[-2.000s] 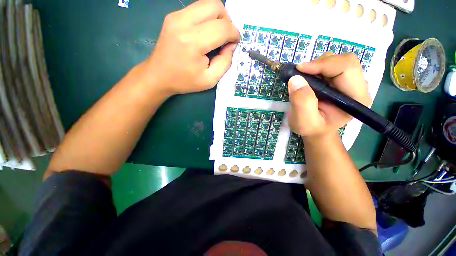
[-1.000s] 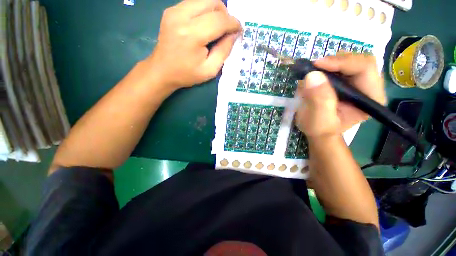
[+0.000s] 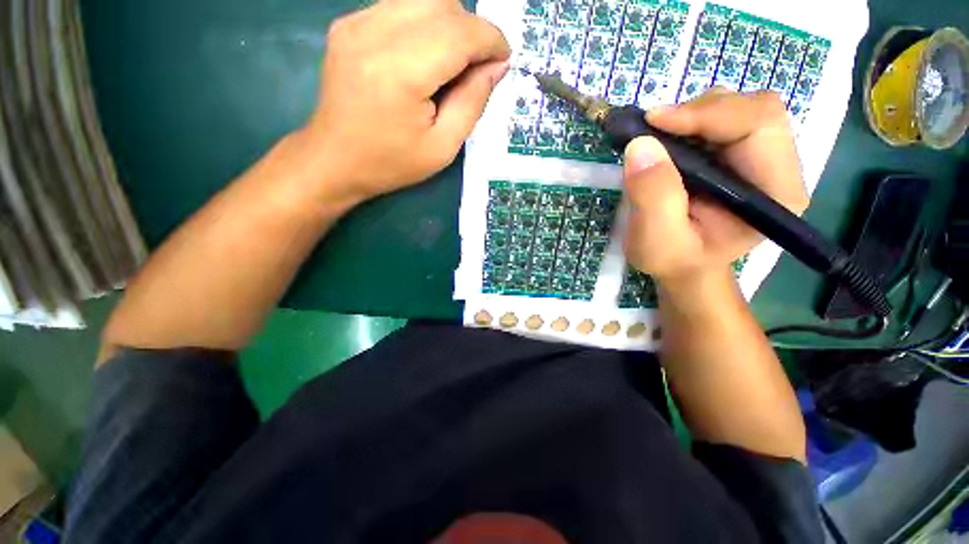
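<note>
My right hand (image 3: 723,186) holds the black soldering iron (image 3: 744,207) like a pen. Its metal tip points up-left, over the left column of the upper-left circuit board panel (image 3: 606,48). My left hand (image 3: 398,96) is at the tray's left edge, thumb and index finger pinched together close to the iron tip. A thin strand seems to show between fingertips and tip; it is too small to tell clearly. The white tray (image 3: 563,170) bears the green panels, with a lower-left panel (image 3: 542,239) uncovered. The lower-right panel is mostly hidden by my right hand and wrist.
Stacked pale sheets (image 3: 58,159) stand at the far left. At right are the yellow cleaner pot (image 3: 916,90), a black phone (image 3: 880,244), the iron's cable (image 3: 823,333) and small tools with wires. A blue stool (image 3: 839,457) is below the dark green mat (image 3: 234,74).
The tray and bench items sit higher in the view. The iron tip moved right over the board a second ago and is now back beside my left fingertips. Both hands keep their grips.
</note>
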